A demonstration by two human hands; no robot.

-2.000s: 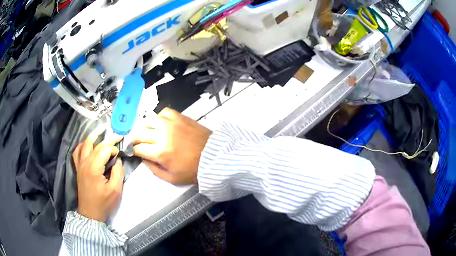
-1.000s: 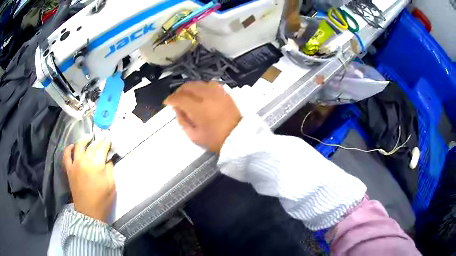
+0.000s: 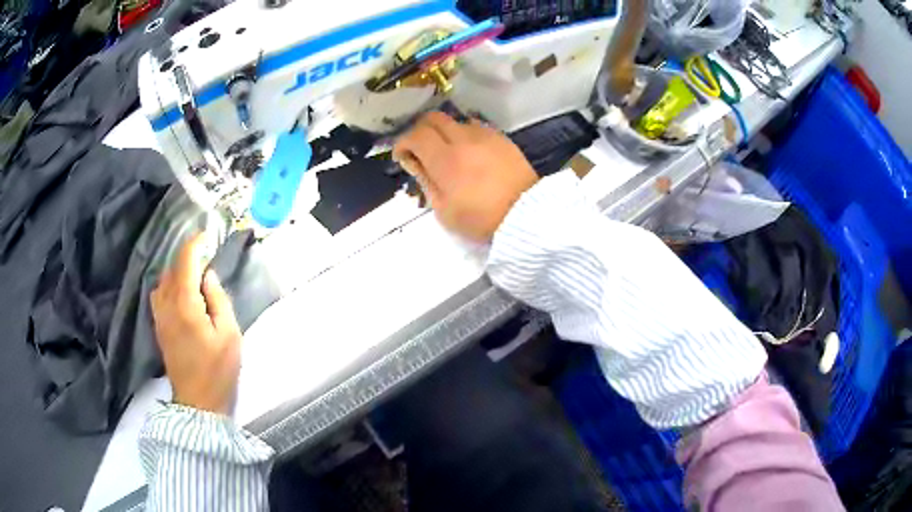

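The dark grey garment piece lies left of and below the needle area of the white sewing machine. My left hand rests on its paler grey fold near the presser foot, fingers pointing to the machine; a grey flap shows right of the fingers. My right hand is over the loop strips behind the labels, fingers bent together; the fingertips and anything between them are hard to see, and the hand covers most of the pile. Plain black label pieces lie left of it. The blue guard hangs beside the needle.
A table-edge ruler runs along the front edge. A printed black label lies right of my right hand. A bowl with a yellow-green packet, scissors and a plastic bag are at the right. A blue bin stands beyond.
My right hand has left the needle area and moved back and right onto the strip pile. My left hand stays by the presser foot, with the grey flap now visible beside it. The view has shifted.
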